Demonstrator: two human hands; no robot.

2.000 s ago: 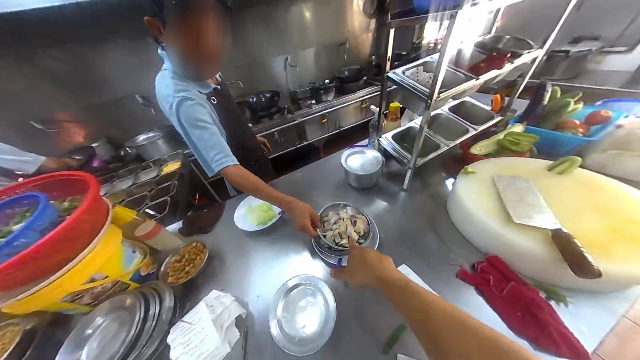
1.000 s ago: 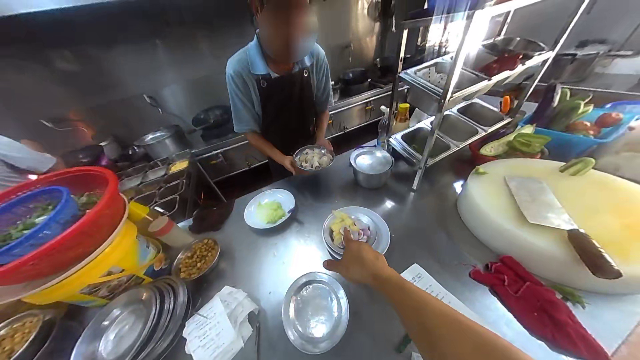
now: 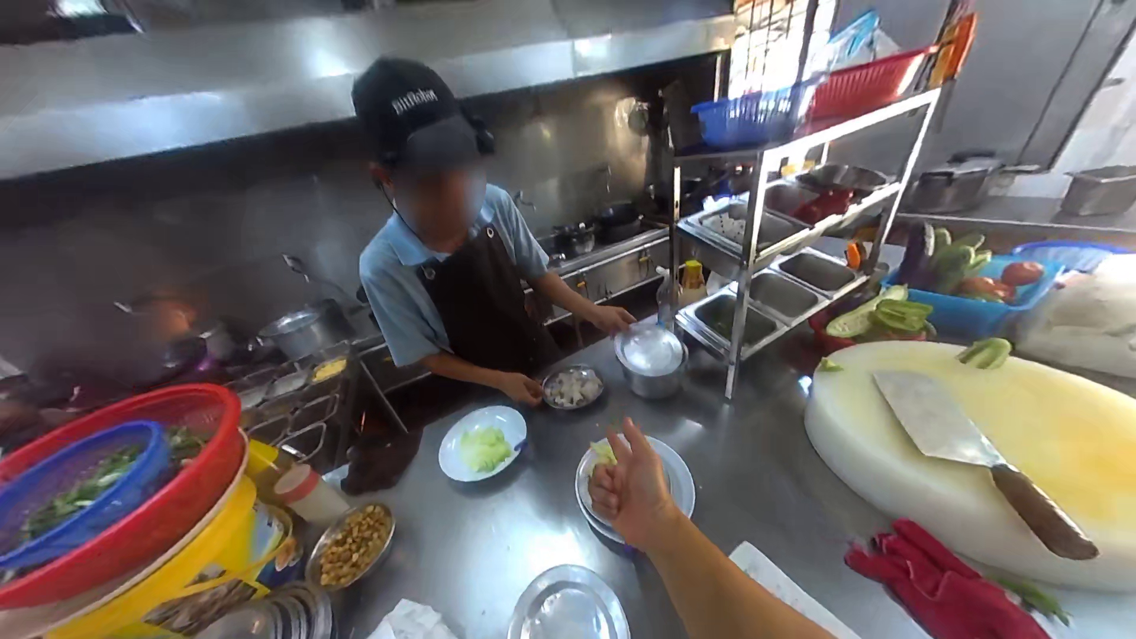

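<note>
My right hand (image 3: pixel 632 488) is raised over a bowl on a white plate (image 3: pixel 682 479). Two of its fingers point up, the others curl, and nothing shows in its grasp. It hides most of the bowl; a little pale yellow food (image 3: pixel 603 451) shows beside the fingers. My left hand is out of view. Across the counter, a co-worker has one hand on the rim of a metal bowl of pale chopped food (image 3: pixel 572 388) and the other at the lid (image 3: pixel 650 348) of a metal pot (image 3: pixel 655 383). A white plate (image 3: pixel 451 451) with shredded pale green vegetable lies to the left.
On the right are a thick round cutting board (image 3: pixel 843 470), a cleaver (image 3: pixel 936 422) and a red cloth (image 3: pixel 941 577). A metal rack (image 3: pixel 754 240) stands behind. Stacked baskets (image 3: pixel 209 479) and a dish of brown pieces (image 3: pixel 355 543) are at left. An empty metal plate (image 3: pixel 568 608) lies near me.
My right hand has lifted from the bowl, its fingers now pointing up. The co-worker, earlier holding the metal bowl in both hands, now has one hand at the pot lid. The view has tilted up.
</note>
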